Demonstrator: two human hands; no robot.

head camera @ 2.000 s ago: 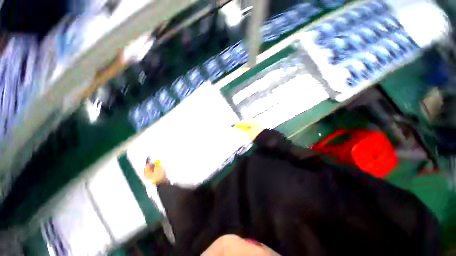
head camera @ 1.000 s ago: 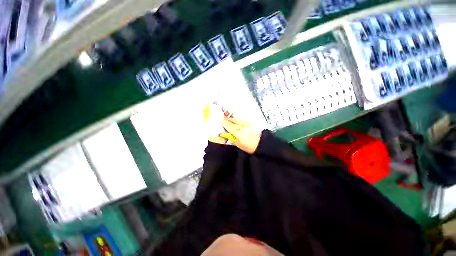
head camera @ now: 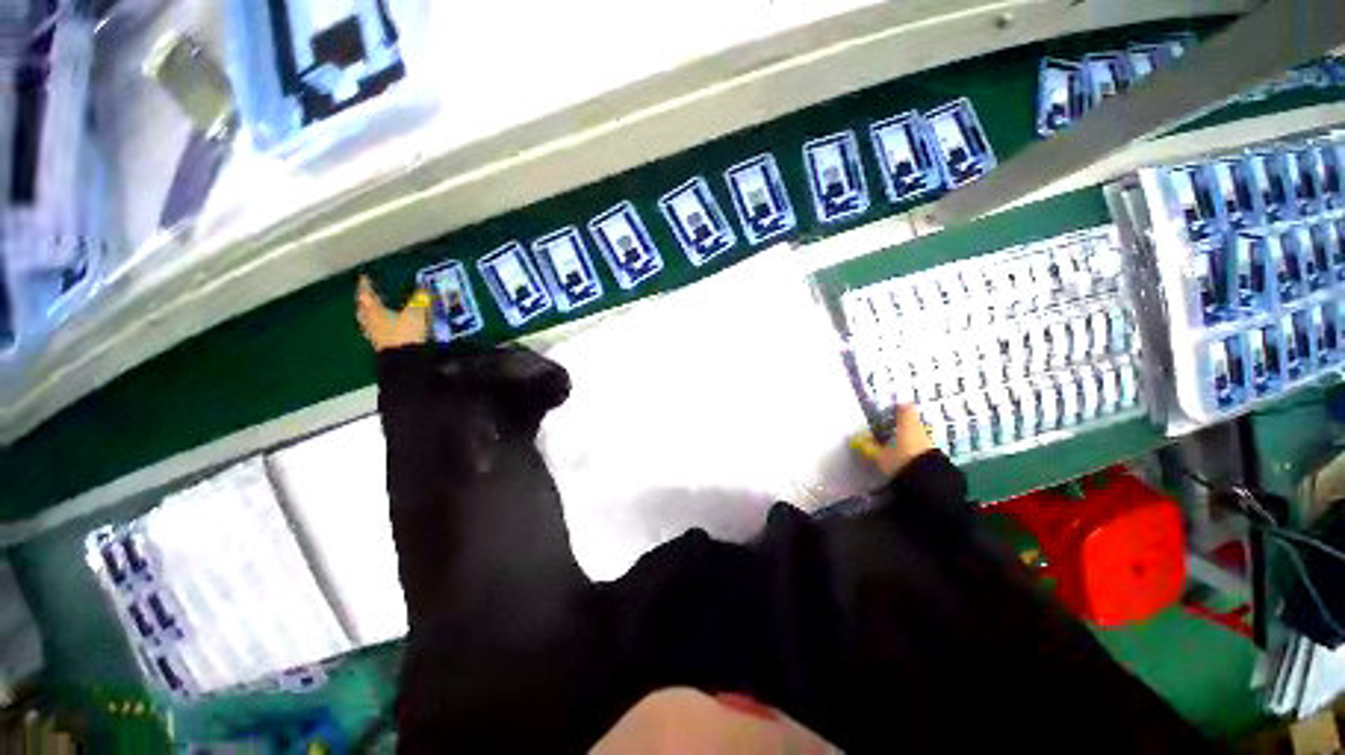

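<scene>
My left hand (head camera: 393, 319) is stretched over the green conveyor, fingers apart. Its yellow-tipped finger is at the left edge of the leftmost blue-bordered printed panel (head camera: 453, 303); whether it touches is unclear. My right hand (head camera: 903, 441) is at the lower left corner of the clear parts tray (head camera: 1018, 342), which has rows of small pale parts. A small dark patch shows at its fingertips; I cannot tell whether it holds a part. A large white cover sheet (head camera: 693, 391) lies on the bench between my arms. My left sleeve hides its left side.
More loose panels (head camera: 624, 244) lie in a row on the belt behind the pale rail. A panel stack (head camera: 1187, 295) is right of the tray. A left-hand stack (head camera: 236, 568) lies on the bench. A grey bar crosses upper right. A red stool (head camera: 1128, 549) stands below the bench.
My hands were together over the white sheet and are now apart. My left hand has moved left and up to the conveyor; my right hand has moved right to the tray corner. The view has shifted.
</scene>
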